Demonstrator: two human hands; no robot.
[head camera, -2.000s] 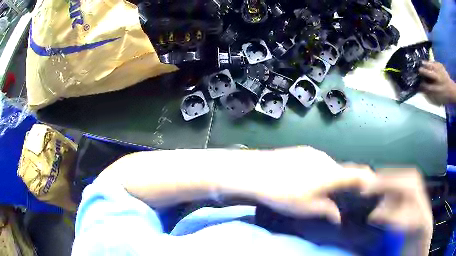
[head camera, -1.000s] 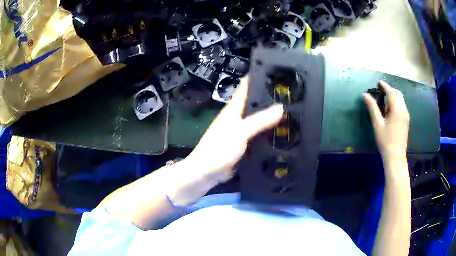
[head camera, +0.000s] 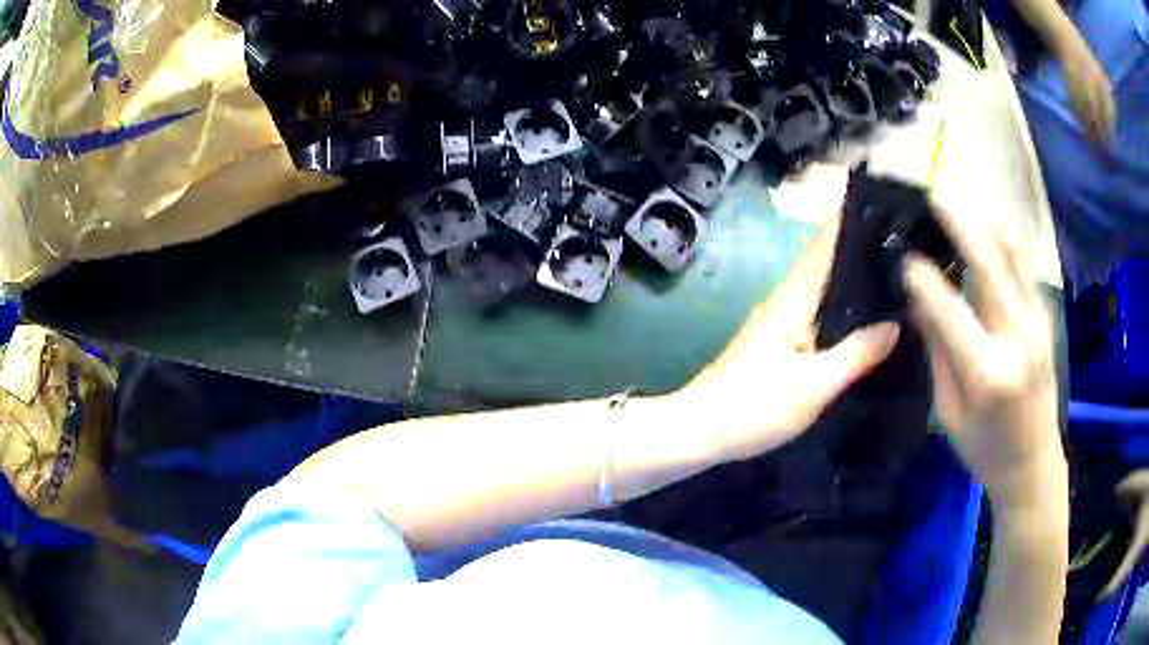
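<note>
A black power strip housing (head camera: 869, 265) is held tilted over the bench edge at the right. My left hand (head camera: 800, 365) grips its left side, with the thumb across its face. My right hand (head camera: 989, 340) is on its right side with fingers bent over the face, blurred. Whether a small part is under those fingers cannot be told. The housing's lower part is dark and hard to make out. Grey socket inserts (head camera: 582, 265) lie loose on the green bench, one of them (head camera: 665, 229) nearest my left hand.
Black parts (head camera: 680, 51) are heaped at the back. A tan sack (head camera: 139, 139) stands at the left, with a smaller one (head camera: 51, 422) below. A pale sheet (head camera: 995, 139) lies at the right. Another person's arm (head camera: 1071, 69) is at the upper right and a hand (head camera: 1125, 536) at the lower right.
The housing has moved right and turned, so its round openings no longer show clearly. My left hand moved with it. My right hand has come from the bench onto the housing. The view has shifted slightly.
</note>
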